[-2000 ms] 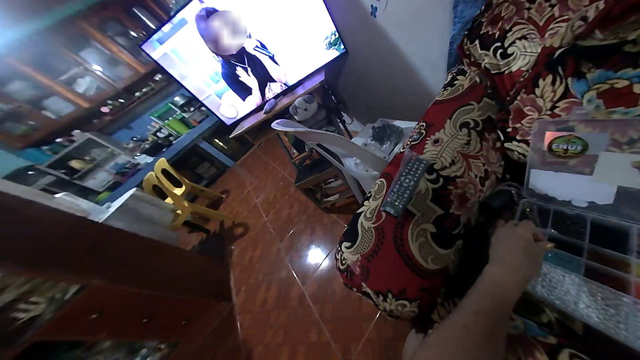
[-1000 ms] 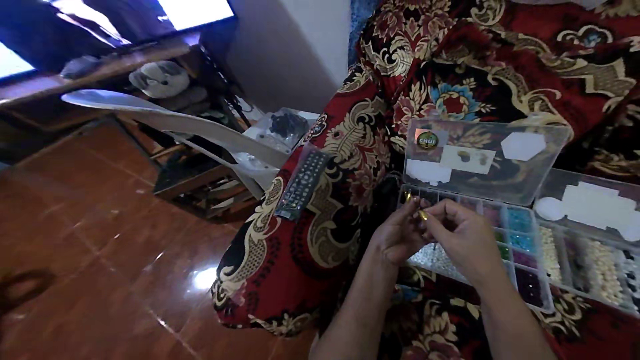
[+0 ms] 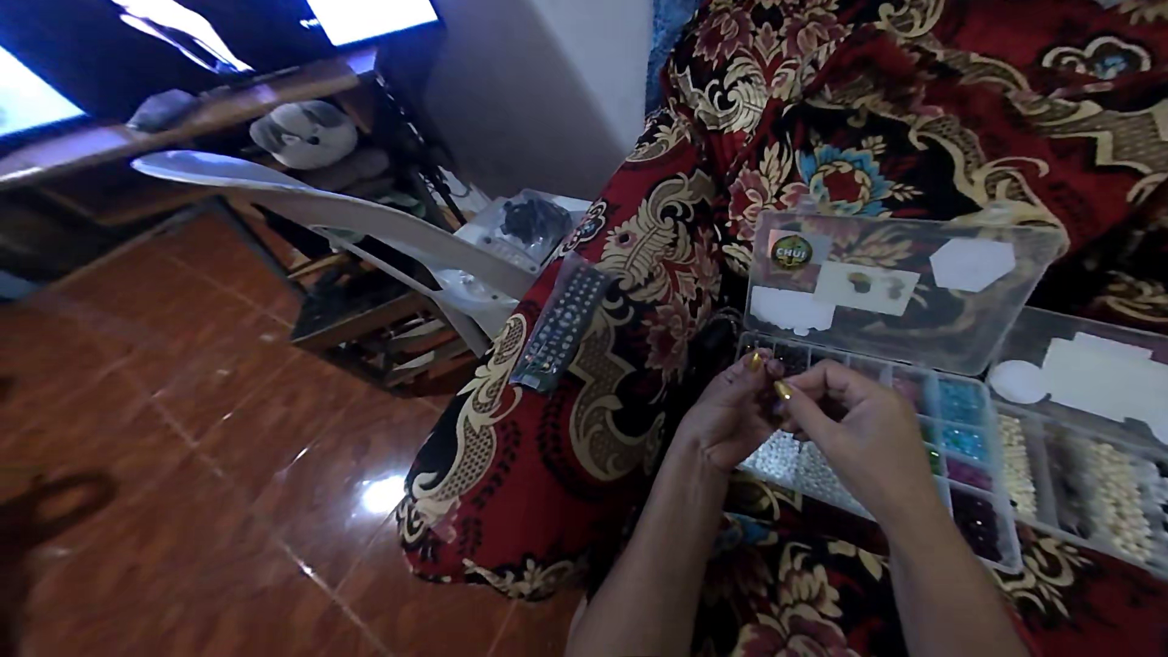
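My left hand [image 3: 735, 411] and my right hand [image 3: 844, 424] meet above a clear plastic bead organizer [image 3: 1002, 511] on the patterned cloth. The thumbs and fingertips of both are pinched close together; whatever lies between them is too small to tell. Gold-coloured polish shows on the nails. Below the hands, compartments hold white beads [image 3: 776, 456], turquoise beads [image 3: 963, 415] and dark beads [image 3: 976, 520]. The organizer's raised lid [image 3: 903, 319] has a round sticker and white paper pieces on it.
A second organizer with cream beads [image 3: 1118, 497] lies at the right. A bagged sheet of small studs [image 3: 563, 324] rests on the red floral cloth [image 3: 630, 365]. Beyond are a white plastic chair [image 3: 392, 228], a clear bag with dark contents [image 3: 534, 224], a plush toy [image 3: 306, 135] and tiled floor [image 3: 228, 474].
Two seconds ago only one hand showed, over the organizer's compartments; both hands have been together above it since one second ago. The view has shifted toward the organizers.
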